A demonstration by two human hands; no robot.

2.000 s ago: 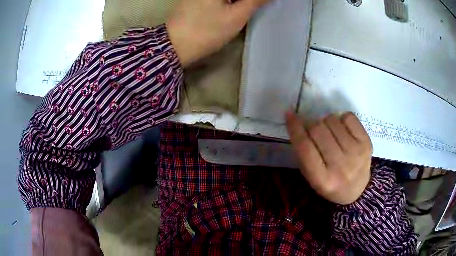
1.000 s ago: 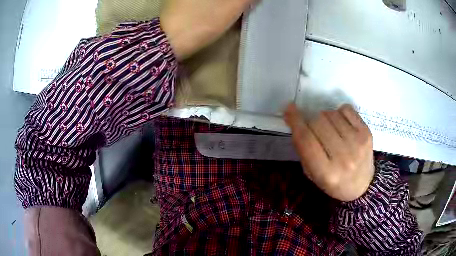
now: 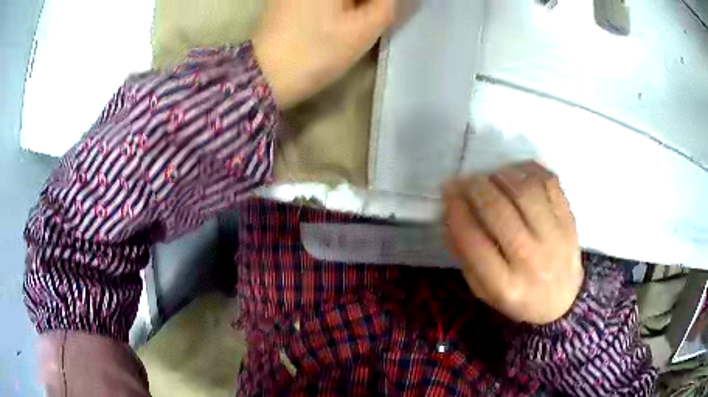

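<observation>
My left hand (image 3: 318,46) is blurred and cut off by the top edge. It lies over khaki cloth (image 3: 334,128) on the table; its fingertips are not clear. My right hand (image 3: 516,240) is at the table's front edge with fingers bent. A grey strip with a rounded left end (image 3: 357,242) lies along that edge above the lap. Its right end meets or passes behind my right fingers, so I cannot tell whether they grip it. A wide, pale grey band (image 3: 423,101) lies right of the khaki cloth.
The white machine table (image 3: 590,170) extends right, with a dark curved seam line. A grey slotted part (image 3: 612,15) is at the top right. A red-black checked apron (image 3: 326,333) is below the edge. More khaki cloth (image 3: 186,360) shows at the lower left.
The view shifts slightly up and then down. My left hand stays over the cloth, blurred in each frame. My right hand stays at the table edge, its fingers now more bent.
</observation>
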